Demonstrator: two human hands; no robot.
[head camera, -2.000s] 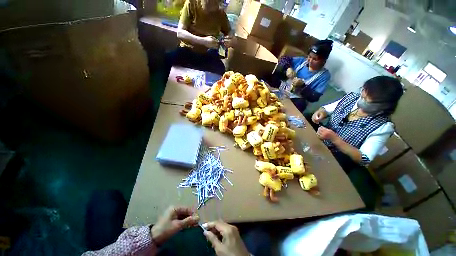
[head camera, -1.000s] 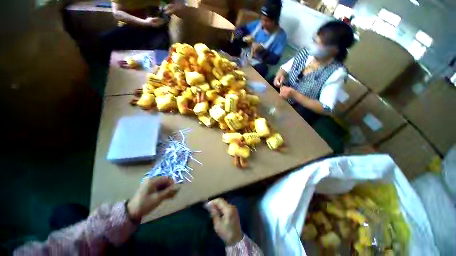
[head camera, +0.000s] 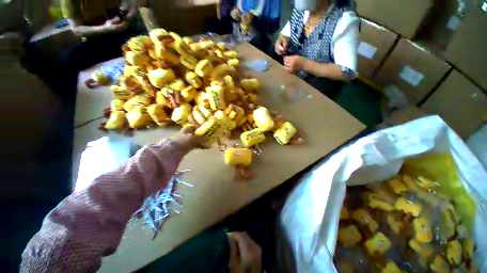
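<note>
Yellow plush pendant toys with orange-brown limbs form a large pile (head camera: 176, 80) on the brown table. My left hand (head camera: 196, 137) reaches to the pile's near edge and touches a printed yellow toy (head camera: 207, 128); its fingers are blurred and partly hidden, so its grip cannot be told. A metal ring shows beside that toy. One toy (head camera: 238, 156) lies apart, nearer me. My right hand (head camera: 244, 253) is low at the bottom edge, over my lap, fingers curled; whether it holds anything cannot be told. Thin white strips (head camera: 160, 208) lie loose near my left sleeve.
A pale stack of cards or box (head camera: 101, 157) lies partly behind my left sleeve. A white woven sack (head camera: 315, 186) stands open at right, with toys and yellow film inside. People sit across the table (head camera: 320, 117). Brown cartons (head camera: 411, 69) stand behind at right.
My left hand has moved forward from the strips to the toy pile. My right hand is lower. The view has shifted right and down, showing more of the sack.
</note>
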